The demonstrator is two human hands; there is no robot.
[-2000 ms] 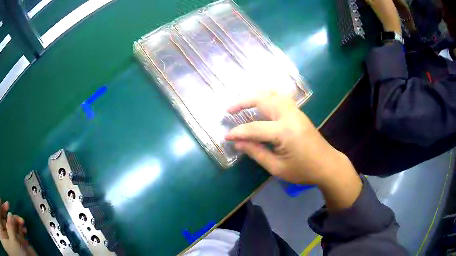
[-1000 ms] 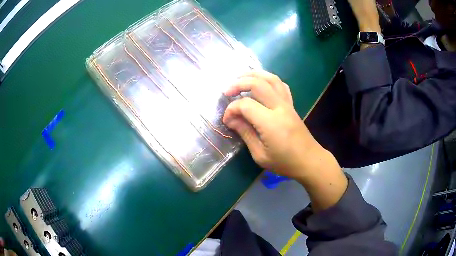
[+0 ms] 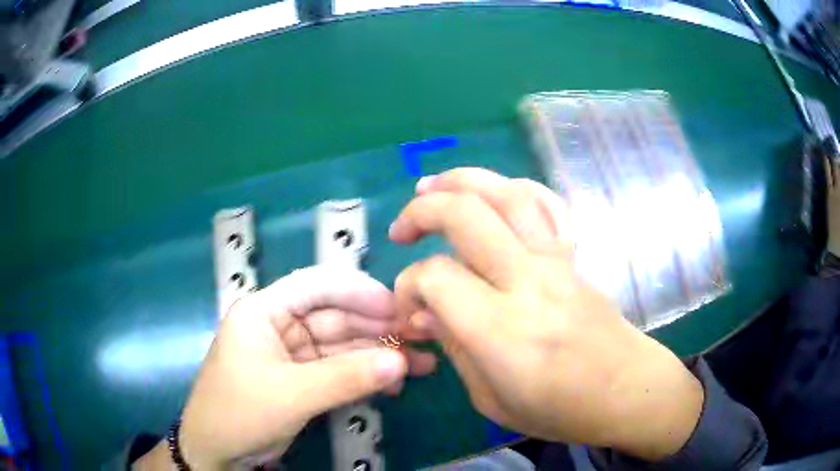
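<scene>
My left hand [image 3: 276, 373] is palm up, with small coppery pieces [image 3: 390, 341] between its thumb and fingertips. My right hand [image 3: 539, 317] is above and beside it, its thumb and index fingertips meeting the left fingertips; whether it grips a piece is hidden. One grey multi-hole metal bar [image 3: 343, 236] lies under the hands, its middle covered. Another multi-hole bar [image 3: 235, 246] lies to its left, its lower part hidden by my left hand. A clear plastic tray [image 3: 645, 175] lies at right, blurred and glaring, partly behind my right hand.
Blue L-shaped tape [image 3: 425, 152] marks the green bench top [image 3: 368, 110] beyond the hands. A blue-edged object [image 3: 14, 405] is at the lower left edge. Pale rails [image 3: 212, 51] run along the far side. Another person's dark sleeve [image 3: 783, 354] is at right.
The view has turned left, so the bars are central and the tray is at right. My right hand has left the tray and met my left hand, which now shows fully over the bars.
</scene>
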